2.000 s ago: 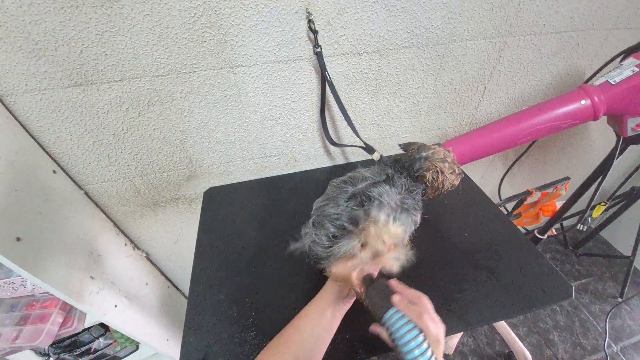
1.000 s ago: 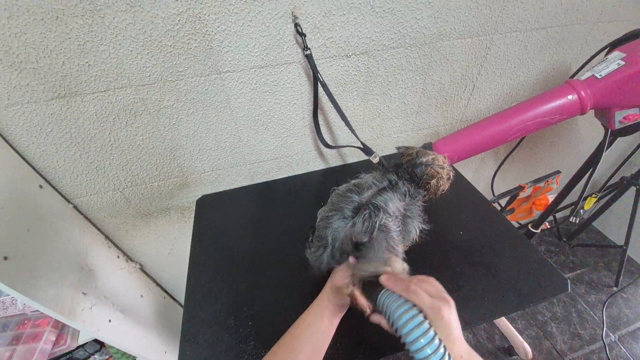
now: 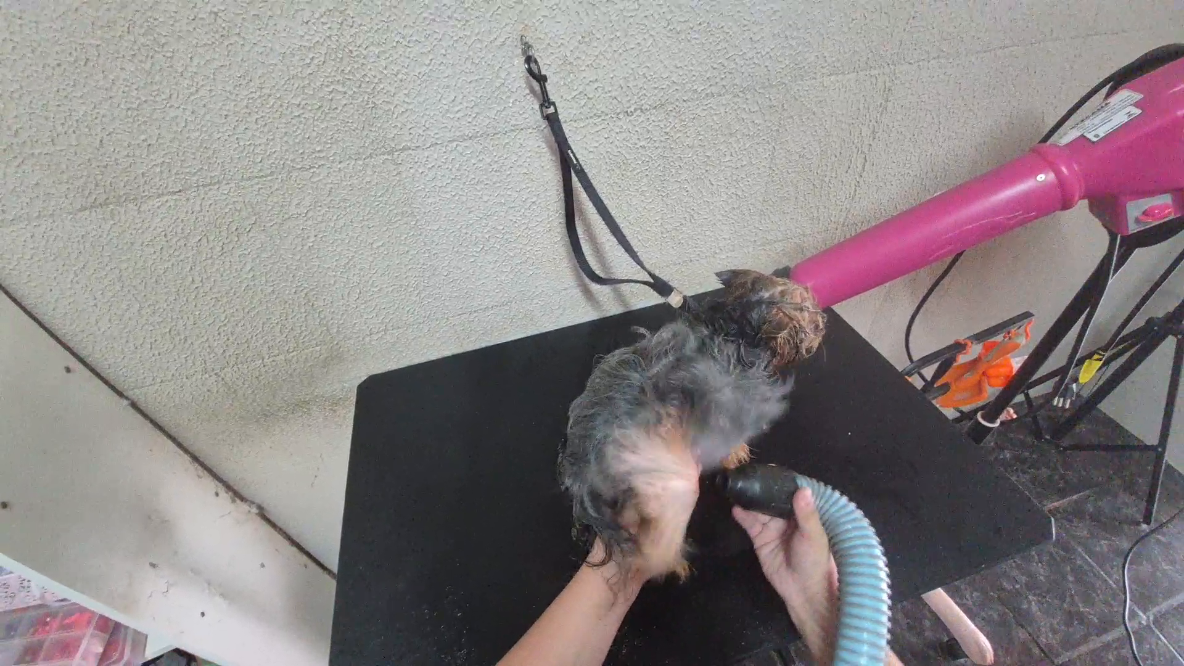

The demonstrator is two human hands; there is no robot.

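A small dog (image 3: pixel 638 398) with wet grey and tan fur stands on a black grooming table (image 3: pixel 444 499), its head toward the wall. My right hand (image 3: pixel 791 550) holds the black nozzle (image 3: pixel 763 488) of a ribbed blue dryer hose (image 3: pixel 860 564), pointed at the dog's flank from the right. Fur on that side is blown about. My left hand (image 3: pixel 622 560) is at the dog's rear, mostly hidden by fur, so its grip cannot be made out. A black leash (image 3: pixel 601 208) runs from a wall hook to the dog's neck.
A pink blower (image 3: pixel 953 231) on a black stand (image 3: pixel 1091 370) points at the dog's head from the right. An orange item (image 3: pixel 985 370) hangs by the stand. Plastic boxes (image 3: pixel 65 634) lie at lower left, beside a white panel (image 3: pixel 139 462). A cable trails over the dark tiled floor (image 3: pixel 1064 573).
The nozzle and my right hand have moved from behind the dog to its right side. My left hand is now more hidden by the dog's fur.
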